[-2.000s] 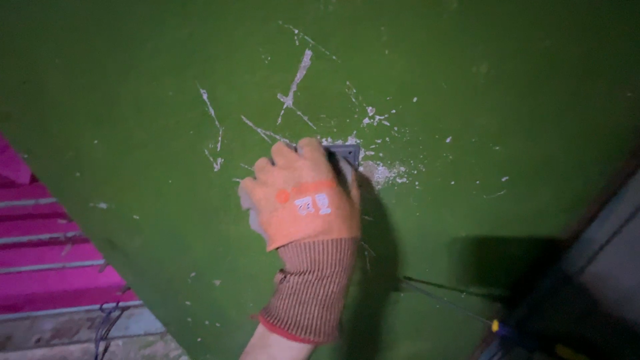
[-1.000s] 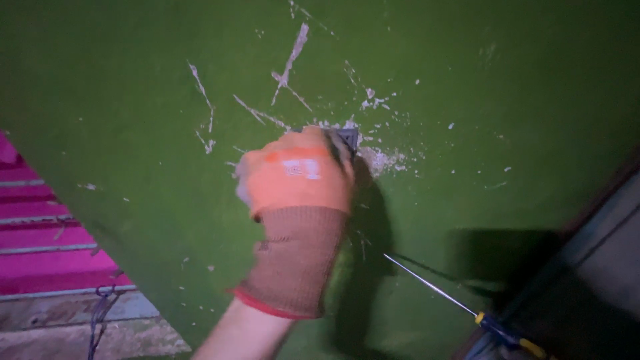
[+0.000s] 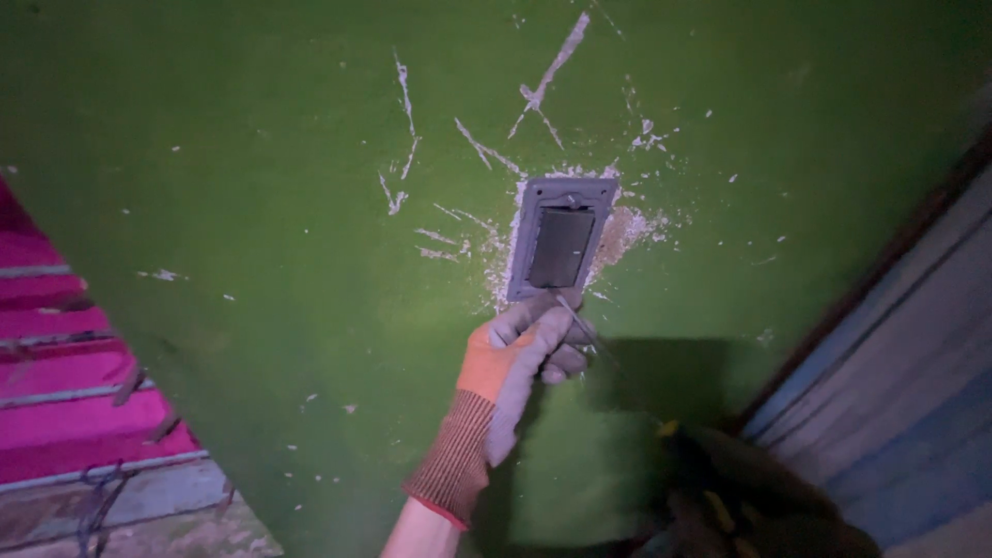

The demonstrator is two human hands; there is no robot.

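A grey wall switch frame [image 3: 524, 232] with a dark rocker [image 3: 562, 248] sits on a green wall, a screw at its top middle. My left hand [image 3: 527, 341], in an orange and grey knit glove, is at the frame's lower edge, its thumb and fingers around the tip of a screwdriver shaft [image 3: 583, 322]. My right hand [image 3: 744, 488], dark and blurred at the lower right, holds the screwdriver's handle [image 3: 668, 428], which shows yellow parts. The tip lies against the frame's bottom middle; whether a screw is there is hidden.
Chipped plaster [image 3: 620, 232] and scratches surround the frame on the green wall [image 3: 310, 310]. Bright pink slatted panels [image 3: 62, 372] stand at the left above thin dark wires [image 3: 97, 496]. A bluish-grey panel [image 3: 891, 372] with a dark edge is at the right.
My left hand has moved down off the switch frame, uncovering it, and now meets the screwdriver's tip. The screwdriver has come up to the frame's lower edge from the lower right.
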